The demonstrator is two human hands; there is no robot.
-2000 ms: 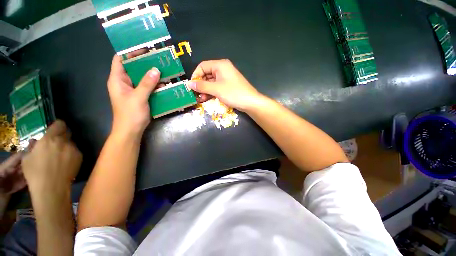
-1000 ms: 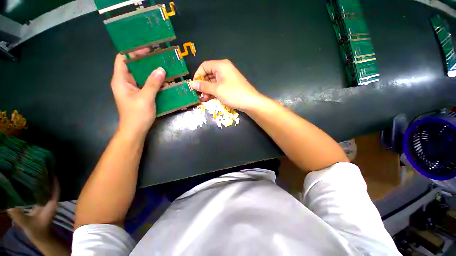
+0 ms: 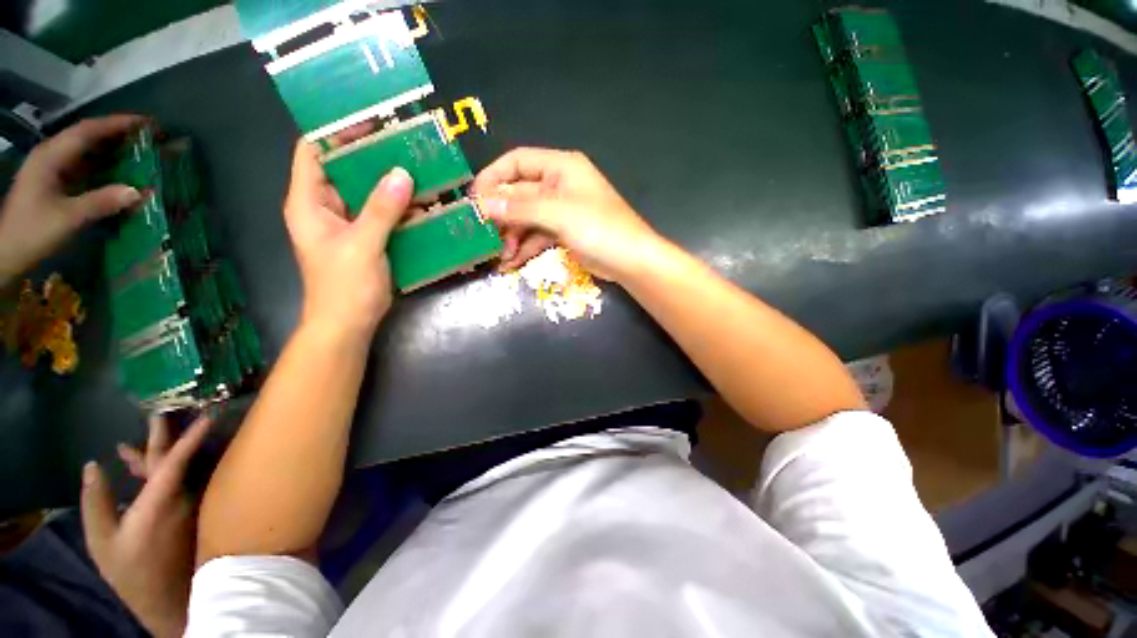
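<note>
A green circuit board panel (image 3: 355, 90) slants from the top edge of the picture down to its lowest board. My left hand (image 3: 345, 243) holds it, thumb on top and fingers beneath. Orange hooked flex circuits (image 3: 466, 117) stick out from the right edges of two upper boards. My right hand (image 3: 549, 212) is at the lowest board's upper right corner, thumb and index finger pinched together. What the fingertips pinch is mostly hidden; a bit of orange shows there. A glaring pile of loose flex circuits (image 3: 567, 289) lies just below my right hand.
Stacks of green panels (image 3: 156, 293) lie at left between a neighbour's two hands, beside another orange pile (image 3: 45, 327). A stack of panels (image 3: 888, 125) stands on the dark bench at right, another (image 3: 1103, 119) at the far right. A purple-rimmed fan (image 3: 1079, 374) is at lower right.
The neighbour's hands have moved apart, and their panel stacks now lie on the bench at left. My left hand and the panel have shifted slightly right. My right hand has barely moved.
</note>
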